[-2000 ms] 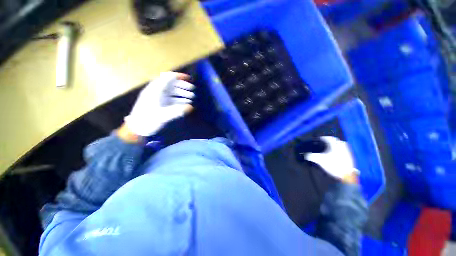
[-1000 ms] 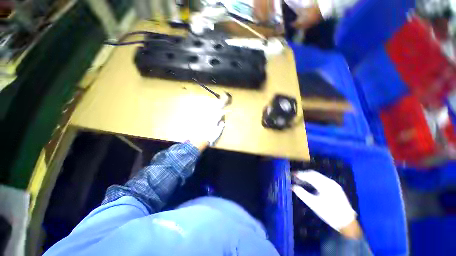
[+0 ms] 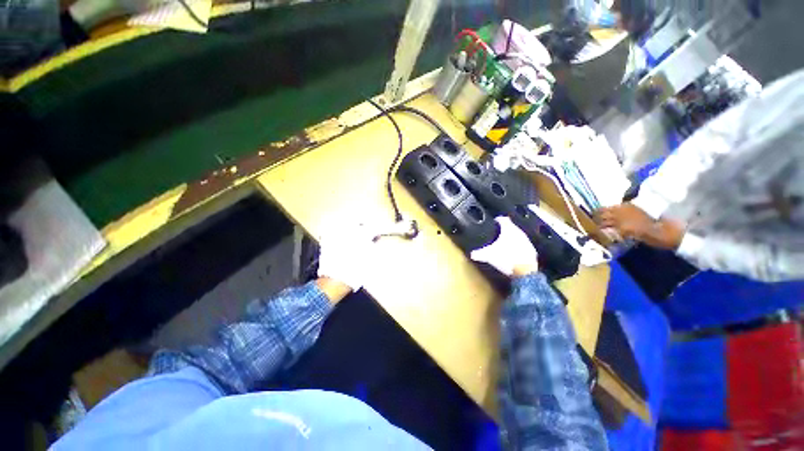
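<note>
A black power strip (image 3: 451,201) with round outlets lies slantwise on the tan bench, with more black strips (image 3: 548,242) beside it at the back. My right hand (image 3: 511,249), in a white glove, grips the near end of the front strip; its fingertips are partly hidden. My left hand (image 3: 342,254), also gloved, is at the bench's front left, washed out by glare. It appears closed on the pale handle of the test plug (image 3: 407,229). The plug's dark head and black cord show, pointing toward the strip.
A slim white extension strip (image 3: 557,227) with a white cord lies behind the black strips. Tool cups (image 3: 465,88) and papers (image 3: 582,163) are at the back. Another person's hand (image 3: 642,224) reaches in at right. The green conveyor (image 3: 291,84) runs along the left; blue bins (image 3: 648,326) are at right.
The view has swung toward the bench. My right hand has left the blue bin, where it held a dark piece, and is at the front strip. My left hand has moved onto the bench by the test plug.
</note>
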